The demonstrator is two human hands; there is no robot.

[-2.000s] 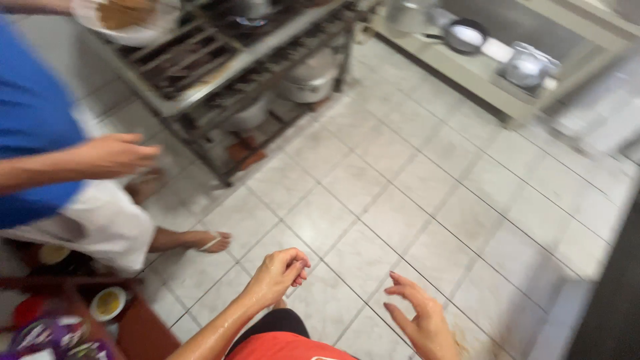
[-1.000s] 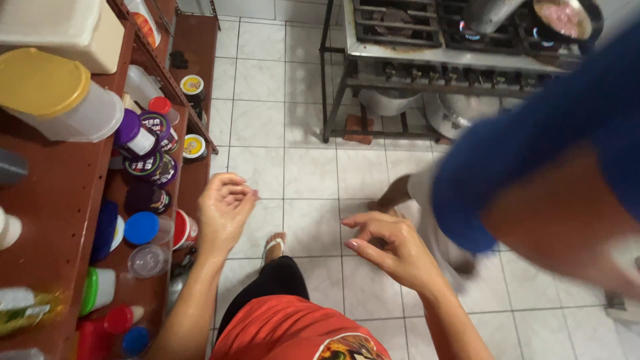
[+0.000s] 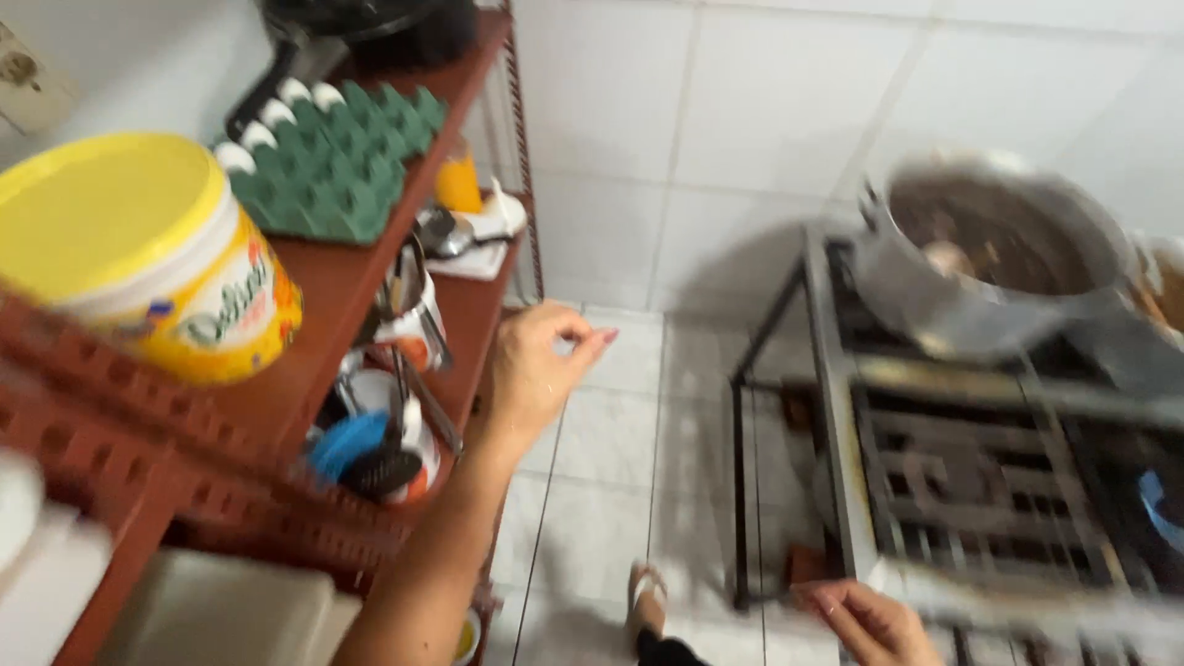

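My left hand (image 3: 548,370) is raised over the tiled floor just right of the red metal shelves, its fingers curled with thumb and fingertips close together and nothing seen in it. Low at the right, my right hand (image 3: 865,615) is beside the stove's front corner, partly cut off by the lower edge; its fingers are bent and nothing shows in them. On the shelf left of my left hand stand containers of utensils, among them a blue utensil (image 3: 356,442) and a black slotted one (image 3: 381,472). A green egg tray (image 3: 328,176) with several white eggs lies on the upper shelf.
A yellow-lidded tub (image 3: 139,250) stands on the red shelf (image 3: 324,324), with a black pan (image 3: 370,18) at its far end. A large metal pot (image 3: 980,305) with dark contents sits on the gas stove (image 3: 962,481). A blue flame (image 3: 1161,504) burns at the right. White tiled wall lies behind.
The view has moved toward the shelves' far end and the stove's left side. The person in blue, seen at the right one second ago, is out of view. Both my hands stay raised.
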